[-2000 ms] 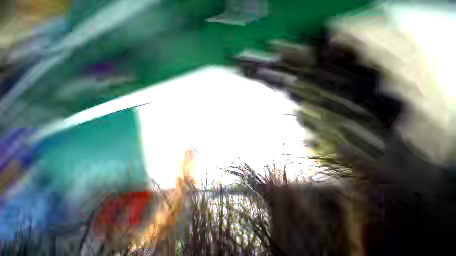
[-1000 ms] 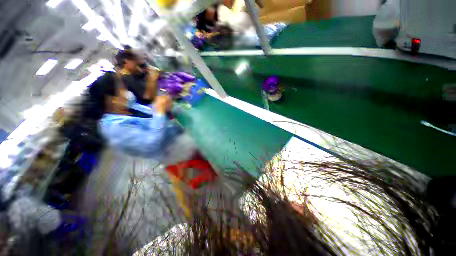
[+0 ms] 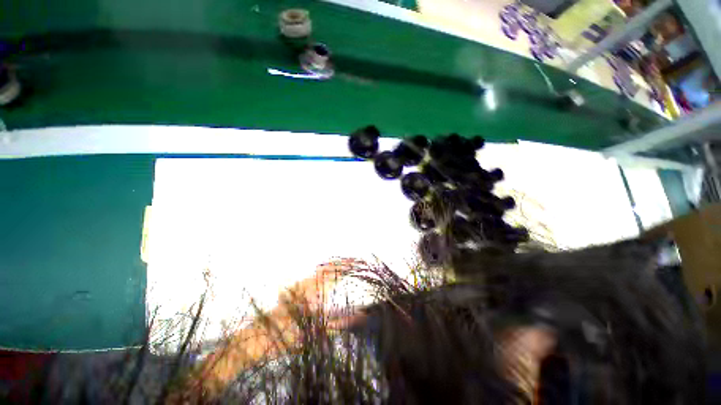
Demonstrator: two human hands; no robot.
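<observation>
Many glossy black flanged parts (image 3: pixel 415 186) stand massed on the right part of a white sheet (image 3: pixel 237 221). My left hand (image 3: pixel 320 289) is low over the sheet, left of the black parts; hair and blur cover its fingers, so its grip cannot be told. A blurred patch of skin at the lower right, seemingly my right hand (image 3: pixel 531 348), shows through dark hair; its fingers and anything in it are hidden.
Beyond a white rail (image 3: pixel 79 142), a green belt (image 3: pixel 198 83) carries pale ring-shaped parts (image 3: pixel 295 24), one with a white lead. Purple parts (image 3: pixel 530 32) lie across the belt. A cardboard box (image 3: pixel 704 269) is at the right edge.
The view has swung from the neighbour and red stool on the left back to the sheet. The black parts and my left hand now show more clearly.
</observation>
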